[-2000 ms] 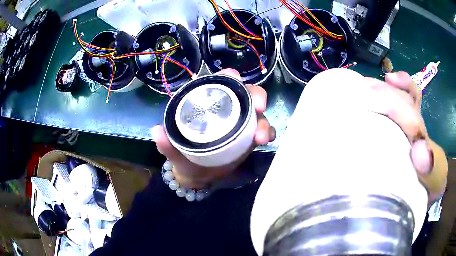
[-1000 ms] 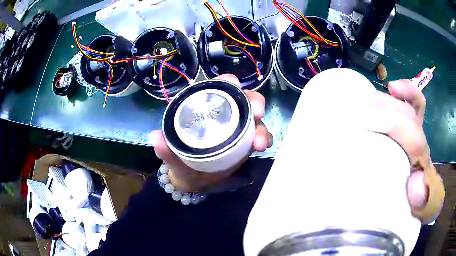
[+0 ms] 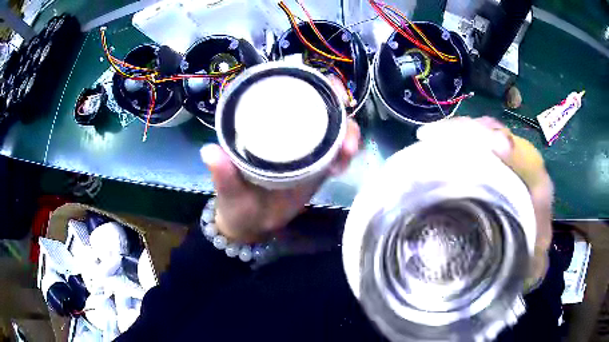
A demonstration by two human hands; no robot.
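My left hand [image 3: 250,200], with a beaded bracelet at the wrist, holds the white flask lid [image 3: 284,123]. Its black ring and bright steel inside face up toward me. My right hand [image 3: 527,180] grips the white vacuum flask [image 3: 380,194] from its far right side. The steel mouth of the flask tilts toward me, and a perforated strainer [image 3: 444,250] seems to show inside, slightly blurred. The lid and flask are apart. Most of the right palm is hidden behind the flask.
Several black-lined camera housings [image 3: 424,73] with coloured wires stand in a row on the green workbench [image 3: 167,157]. A black camera head [image 3: 90,107] lies at left, a glue tube [image 3: 559,117] at right. A black upright device [image 3: 497,33] stands behind. A carton [image 3: 150,257] of camera parts is lower left.
The flask has tipped so its open mouth now faces me, and my right hand has moved left and down with it. My left hand has raised the lid slightly.
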